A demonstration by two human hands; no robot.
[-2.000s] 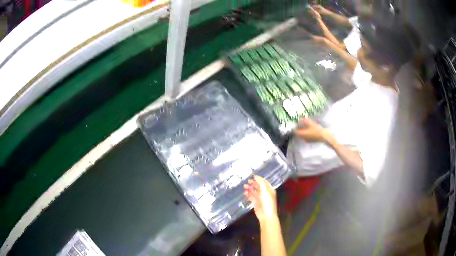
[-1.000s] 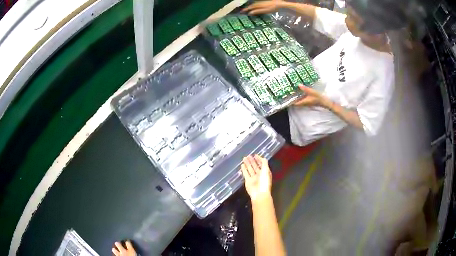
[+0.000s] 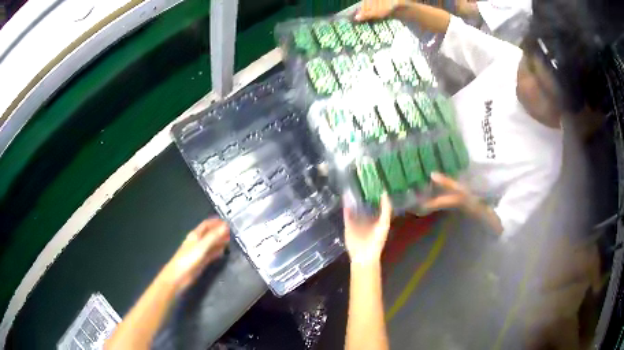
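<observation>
A clear blister tray of green circuit boards (image 3: 390, 123) is raised and tilted over the right part of an empty blister tray (image 3: 256, 181), which lies on the dark bench. My right hand (image 3: 367, 232) holds the board tray at its near edge, thumb and fingers at the rim. The neighbour's two hands (image 3: 448, 195) are on the same tray, at its near right and far edges. My left hand (image 3: 202, 249) is at the left edge of the empty tray, fingers curled; whether it grips the edge is unclear. Glare hides some boards.
A seated person in a white top (image 3: 489, 130) is at the right. A white printed sheet (image 3: 90, 325) lies at the lower left. A grey post (image 3: 224, 48) stands behind the empty tray, by the green belt (image 3: 89, 109). Crinkled clear plastic (image 3: 311, 321) shows below the bench edge.
The board tray has moved from the neighbour's side over the empty tray. My right hand has gone from the empty tray to the board tray. My left hand has come up to the empty tray's left edge.
</observation>
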